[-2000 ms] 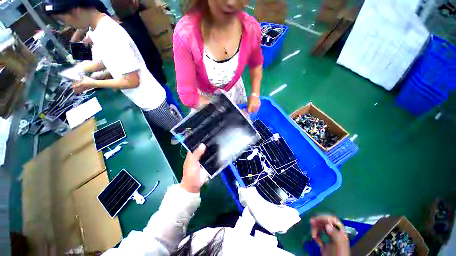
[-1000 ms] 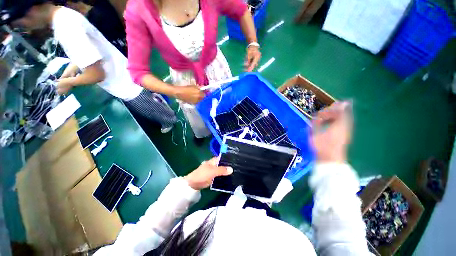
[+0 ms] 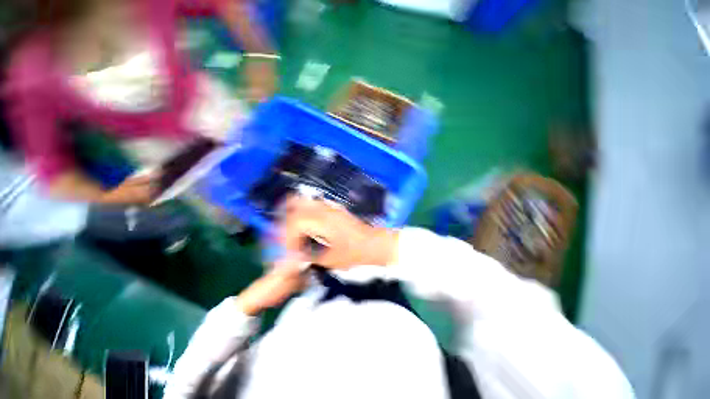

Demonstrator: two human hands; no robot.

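The whole view is blurred by motion. My right hand (image 3: 335, 234) is bent in front of my chest, over the near edge of the blue crate (image 3: 292, 121). My left hand (image 3: 272, 287) is just below and left of it, its fingertips close to the right hand. I cannot tell whether either hand holds something. No panel shows clearly in my hands. Dark solar panels (image 3: 342, 175) with white leads lie in the crate. Another person's hand holds a dark panel (image 3: 185, 167) with a pale edge at the crate's left side.
A person in pink stands at the left. An open carton of small parts (image 3: 374, 109) is behind the crate, another carton (image 3: 562, 204) at the right. The green bench (image 3: 140, 300) at lower left bears a dark panel (image 3: 126, 376) and cardboard (image 3: 66, 382).
The view has swung right. The panel earlier in my left hand no longer shows there. My right hand has come in from the right to beside my left. The other person now has a panel.
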